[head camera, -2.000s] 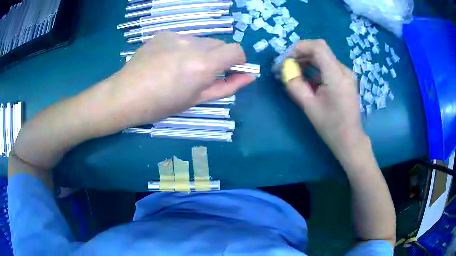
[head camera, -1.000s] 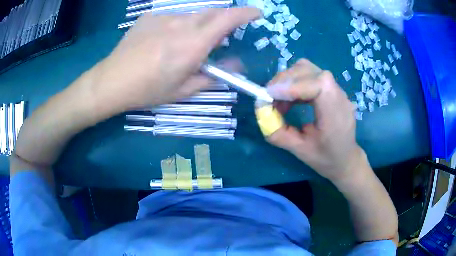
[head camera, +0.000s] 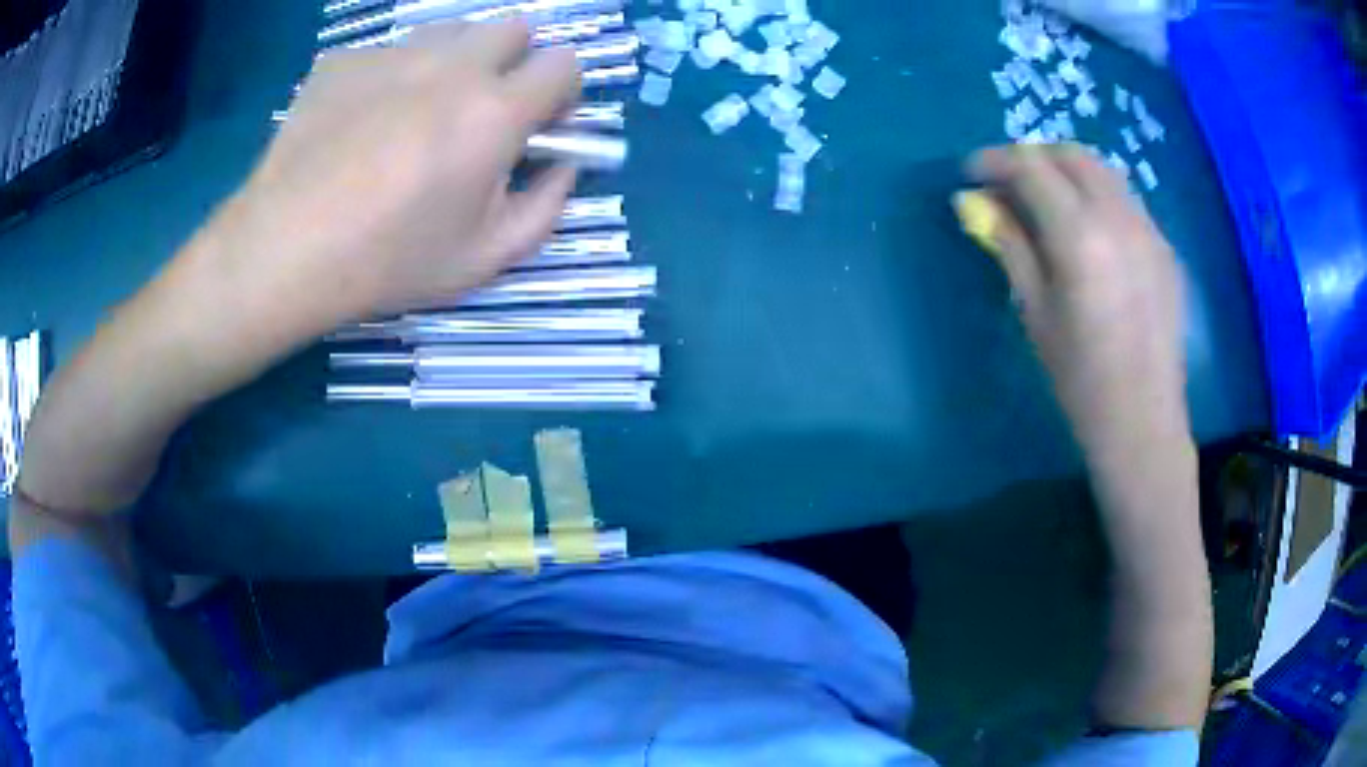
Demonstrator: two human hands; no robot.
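My left hand (head camera: pixel 427 180) is over the row of silver metal tubes (head camera: pixel 525 363) and holds one metal tube (head camera: pixel 577 147) between thumb and fingers, its end pointing right. The rest of that tube is hidden by the hand. My right hand (head camera: pixel 1082 240), with a yellow covering on one digit, is at the near end of the right-hand pile of small translucent plastic pieces (head camera: pixel 1049 75). It is blurred, and its fingertips are bent. Whether they hold a piece cannot be told. Another pile of plastic pieces (head camera: pixel 757 53) lies right of the tubes.
A black tray (head camera: pixel 150 105) with many rods is at upper left, more rods (head camera: pixel 18 397) at far left. A short tube (head camera: pixel 607 546) is taped at the near bench edge. A blue bin (head camera: pixel 1274 195) and a clear bag (head camera: pixel 1117 21) are at right.
My hands were together at the tube a second ago. Now my left hand has moved left with the tube, and my right hand has moved right, to the far pile.
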